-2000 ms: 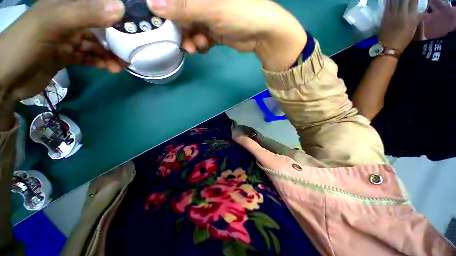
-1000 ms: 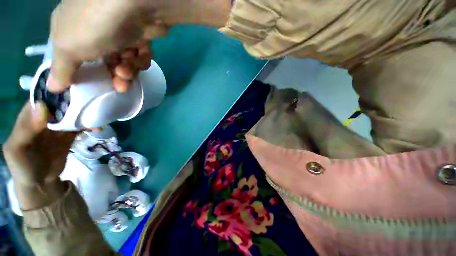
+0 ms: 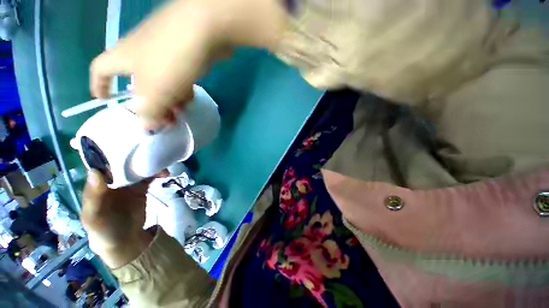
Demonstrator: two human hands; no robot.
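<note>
The white security camera [image 3: 159, 147] is at left centre, tilted, its black lens face [image 3: 95, 157] turned to the left. One white antenna [image 3: 90, 107] sticks out to the left. My left hand [image 3: 114, 213] holds the camera from below, by the lens end. My right hand [image 3: 162, 66], blurred, lies over the upper side of the body, with curled fingertips on the shell and one finger extended near the antenna. The right hand hides part of the body and any second antenna.
Several open white housings with dark wires [image 3: 203, 200] lie on the green bench [image 3: 253, 108] below the camera. The bench's white edge runs diagonally in front of my body. A conveyor [image 3: 57, 72] with pale rails is at the left, with boxes and distant people beyond.
The camera has gone from lens towards me to lens facing left. My right hand has moved from the lens face to the upper body. The view has swung left, showing the line beyond.
</note>
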